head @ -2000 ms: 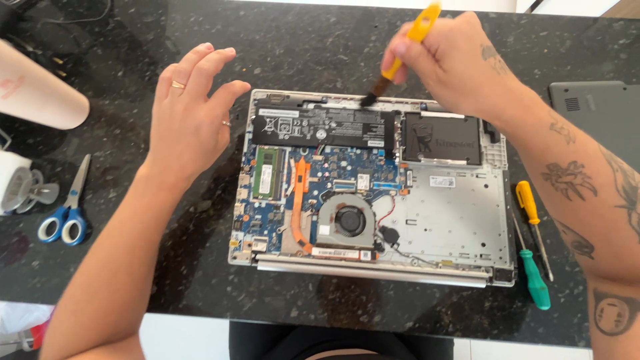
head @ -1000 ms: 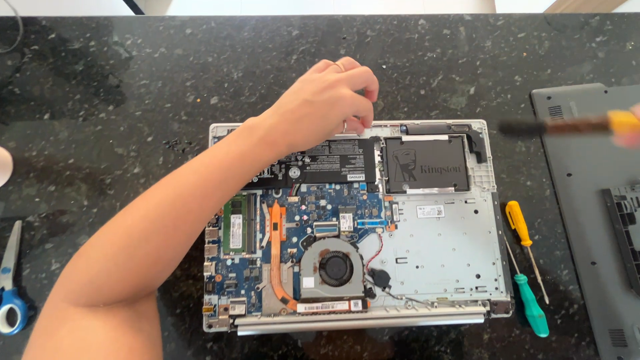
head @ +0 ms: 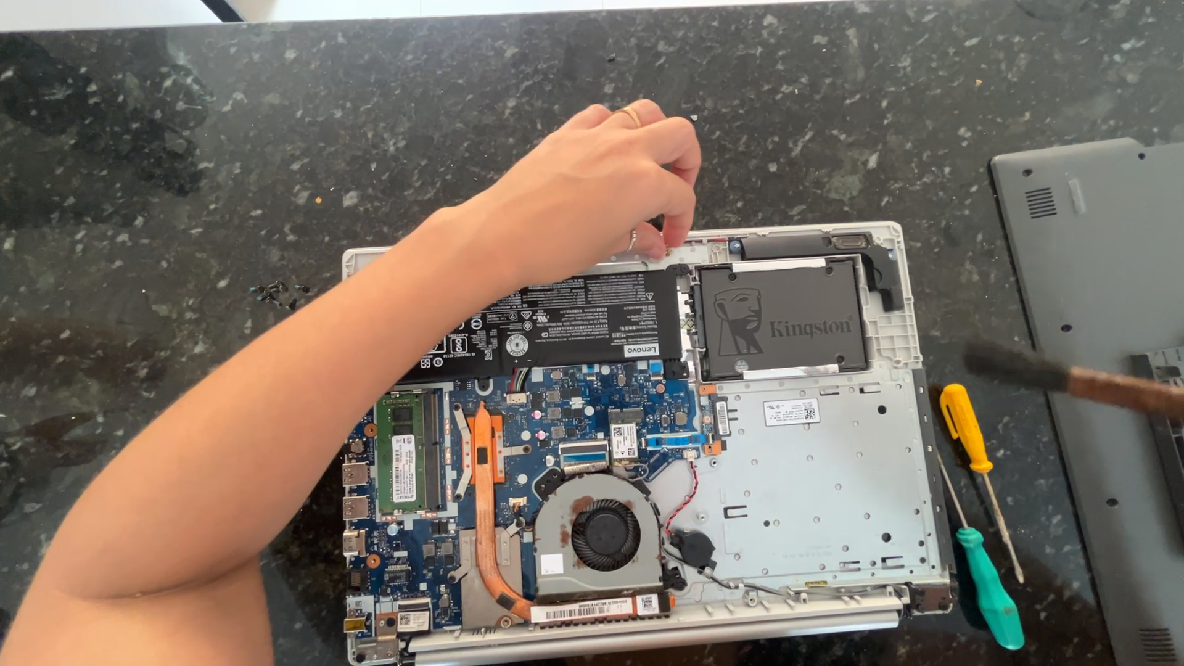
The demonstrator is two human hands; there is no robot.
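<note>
An opened laptop [head: 814, 481] lies with its inside facing up on the dark speckled countertop. My left hand [head: 620, 185] reaches over its battery [head: 592, 324], fingertips pinched at the far edge of the case; whether they hold something small cannot be seen. Right of the battery sits a Kingston drive [head: 782, 319]. Below are the blue circuit board, a green memory module [head: 404, 453], a copper heat pipe [head: 486, 518] and the fan [head: 606, 532]. A brush [head: 1064, 375] with dark bristles enters from the right edge; my right hand is out of the frame.
Right of the laptop lie a yellow-handled screwdriver [head: 967, 430] and a green-handled screwdriver [head: 990, 587]. Beyond them is a grey laptop bottom cover [head: 1064, 268]. Small dark screws [head: 277, 294] are heaped beside the laptop's upper left corner.
My left hand, raised and spread left of the battery two seconds ago, has come to the laptop's far edge. The brush, earlier over that edge in my right hand, has moved right. The view has shifted.
</note>
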